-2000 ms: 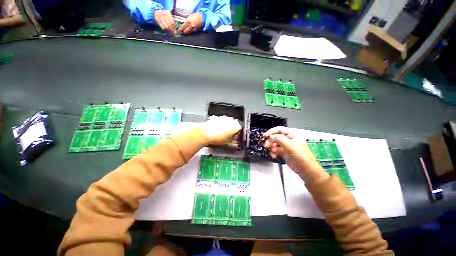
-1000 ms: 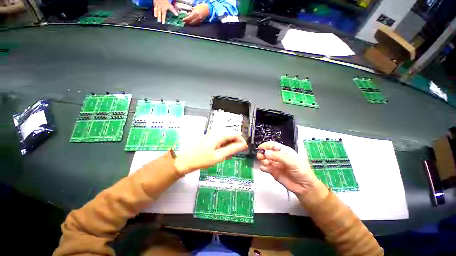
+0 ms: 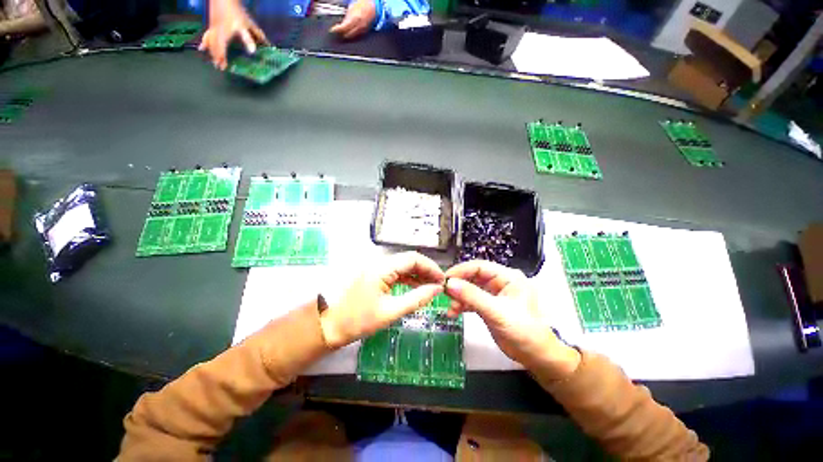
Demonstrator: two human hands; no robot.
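Note:
A green PCB panel [image 3: 411, 354] lies on white paper in front of me, its upper part covered by my hands. My left hand [image 3: 386, 293] and my right hand [image 3: 496, 307] meet fingertip to fingertip over its top edge. A tiny dark component [image 3: 445, 281] shows between the fingertips, pinched by my right hand; whether my left fingers also hold something is too small to tell. Behind the hands stand two black bins side by side: the left bin [image 3: 379, 236] holds white components [image 3: 411, 217], the right bin [image 3: 540, 257] holds black components [image 3: 488, 235].
Two panels lie at left [image 3: 189, 212] [image 3: 285, 221], beside a dark packet [image 3: 72, 231]. Another panel [image 3: 609, 281] lies on the right paper [image 3: 704, 316]. Two more lie on the belt [image 3: 564, 149] [image 3: 693, 143]. A person's hand [image 3: 230, 34] opposite holds a panel [image 3: 262, 65].
Both hands have left the bins and come together over the near panel. The person opposite has moved a panel onto the belt's far side. The camera view has shifted slightly.

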